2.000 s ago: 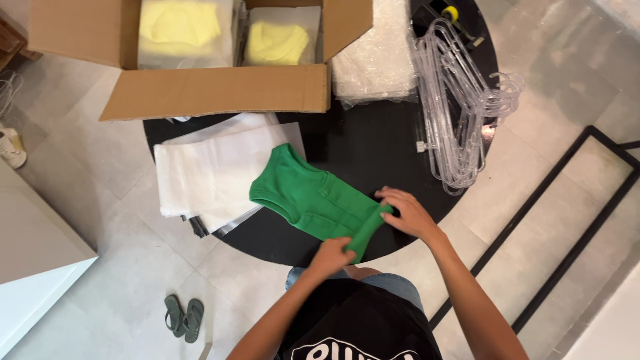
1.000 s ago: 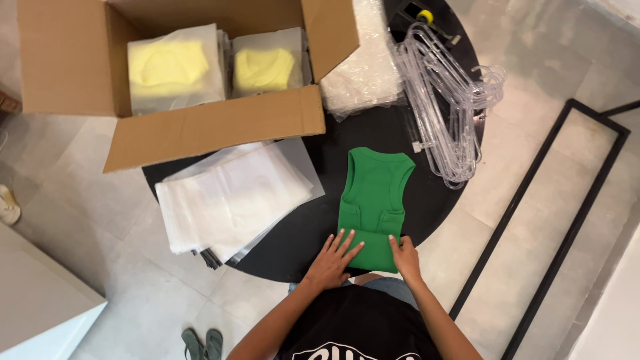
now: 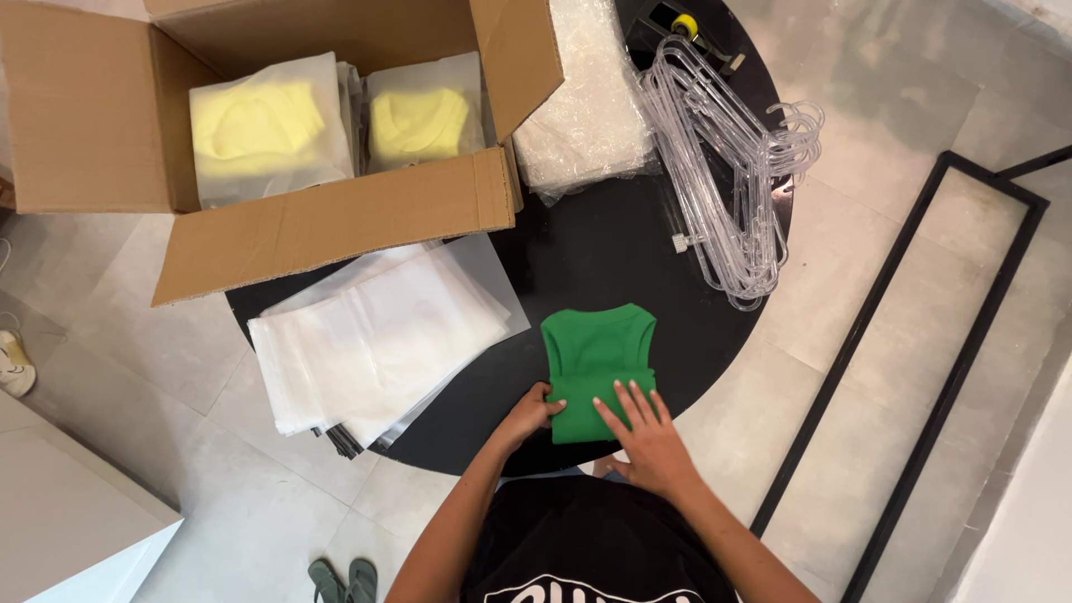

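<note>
A green sleeveless top [image 3: 599, 356] lies on the black round table [image 3: 586, 260] near its front edge, its lower part folded up over itself. At its left edge, my left hand [image 3: 533, 412] pinches the folded cloth between thumb and fingers. My right hand [image 3: 649, 440] rests with spread fingertips on the fold at the right, palm toward the cloth. Left of the top lies a stack of frosted plastic bags [image 3: 377, 343].
An open cardboard box [image 3: 335, 239] at the back left holds yellow garments [image 3: 260, 126] in frosted bags. Bubble wrap [image 3: 578, 109], clear plastic hangers [image 3: 712, 176] and a yellow tape measure [image 3: 685, 25] are at the back right. A black metal frame [image 3: 854, 335] stands at the right.
The green top was longer and slanted two seconds ago, then turned upright. Its lower part has since been folded further up, making it shorter. My right hand has moved onto the fold.
</note>
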